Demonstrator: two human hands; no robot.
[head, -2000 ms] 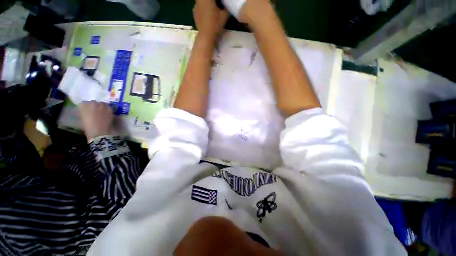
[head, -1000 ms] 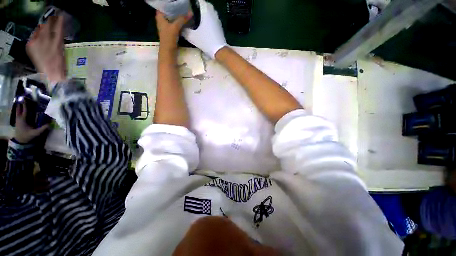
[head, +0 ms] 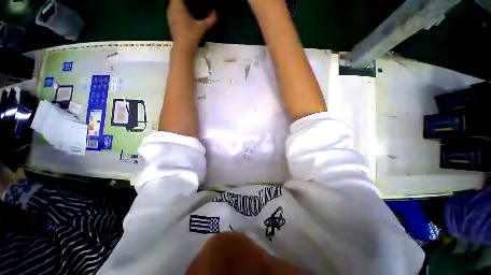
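Note:
My bare left hand (head: 187, 24) is at the top edge, over the dark green belt (head: 129, 27). Its thumb and fingers are around a dark rounded object (head: 199, 7), cut off by the edge; it looks like a black product unit. My right forearm reaches up over the bench, but the hand is beyond the top edge, so its hold is hidden. The white-covered bench (head: 242, 118) lies below both forearms, with scuffs and torn tape marks near its far side.
Green printed cardboard (head: 153, 80) lies at left with white folded papers (head: 59, 129) on it. A grey-white sleeve (head: 60, 21) is on the belt at upper left. A slanting metal post (head: 404, 29) stands at upper right. Black retail boxes (head: 447, 127) sit at far right. A neighbour's striped sleeve (head: 59, 225) is lower left.
The grey-white bag at my left hand is gone from view; a dark object shows there. My gloved right hand has moved up out of the picture. The neighbour's hands have left the bench area.

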